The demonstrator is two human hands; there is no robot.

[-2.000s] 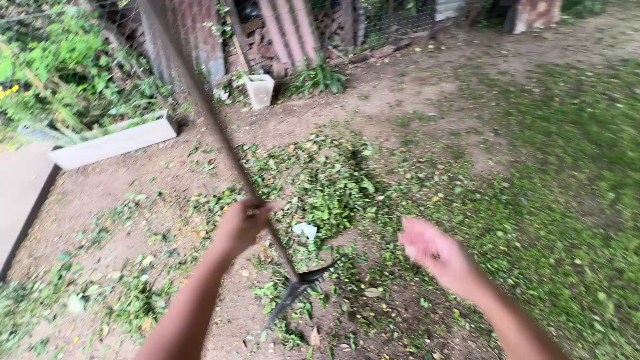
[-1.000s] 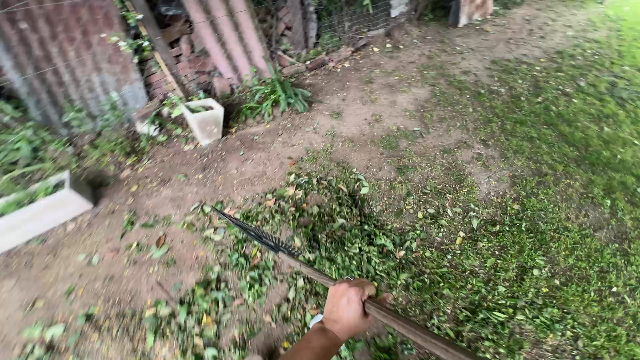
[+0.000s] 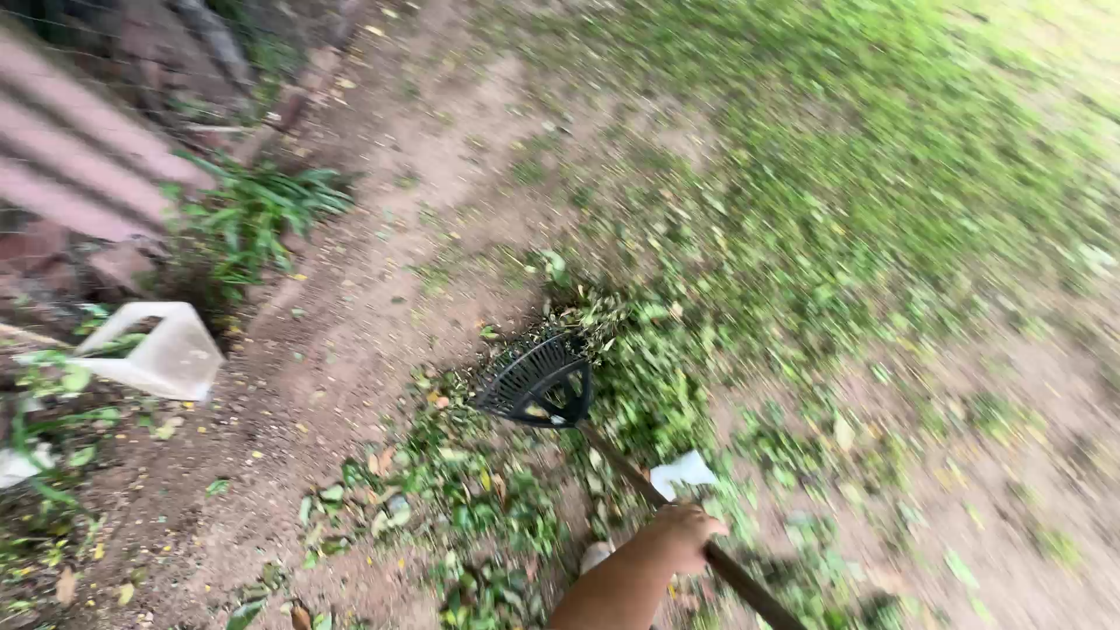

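Note:
My left hand [image 3: 682, 534] is closed around the wooden handle of a leaf rake [image 3: 621, 459], coming in from the bottom of the view. The handle slopes from the lower right up to the black fan-shaped rake head [image 3: 542, 385], whose tines point up and left. That head lies at the left edge of a pile of green leaves [image 3: 661, 385]. Just above my left hand, a white scrap [image 3: 682, 474] rests among the leaves. My right hand is out of view.
A white planter [image 3: 171, 354] lies tilted at the left, below a strappy green plant [image 3: 254, 210]. Pink corrugated sheet metal [image 3: 79, 140] and wire mesh stand at the upper left. Grass [image 3: 857, 131] spreads across the upper right; loose leaves cover bare soil below.
The view has swung right. Two seconds ago my right hand was in view, apart from the handle; now it is not. The rake head has moved onto the edge of the leaf pile.

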